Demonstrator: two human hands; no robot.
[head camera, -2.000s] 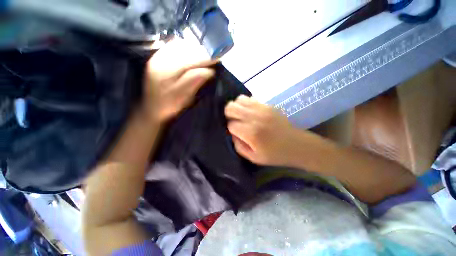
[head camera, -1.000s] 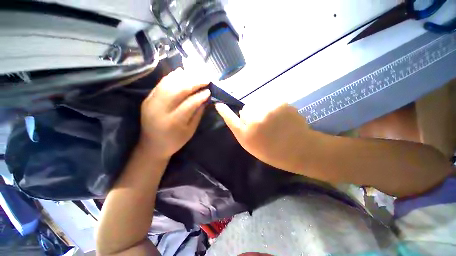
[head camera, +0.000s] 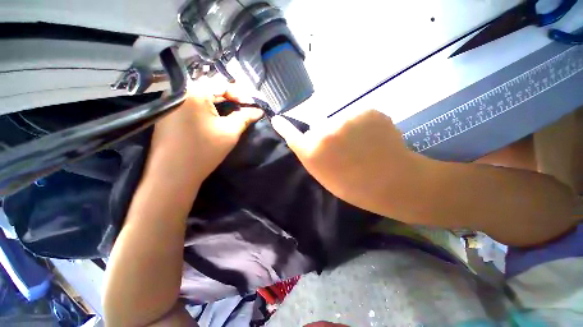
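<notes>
Black cloth (head camera: 275, 169) lies from the machine head down over the lap, with a greyish, shinier part lower down. My left hand (head camera: 203, 124) pinches its edge between thumb and fingers just below the presser foot area (head camera: 204, 67). My right hand (head camera: 342, 150) holds the folded edge close by, with the thumb near the left fingertips. The grey ribbed attachment with a blue stripe (head camera: 287, 73) stands just above the fingers. The needle tip cannot be made out in the glare.
The sewing machine head (head camera: 70, 54) fills the upper left, with a dark metal bar (head camera: 89, 140) over the cloth. Scissors (head camera: 495, 30) lie at the upper right, beyond the ruler edge (head camera: 486, 102). Something red (head camera: 278, 292) shows below the cloth.
The left hand has moved up and left towards the presser foot. The right hand has come in beside it, its thumb on the edge. The dark bar now shows lower, across the cloth.
</notes>
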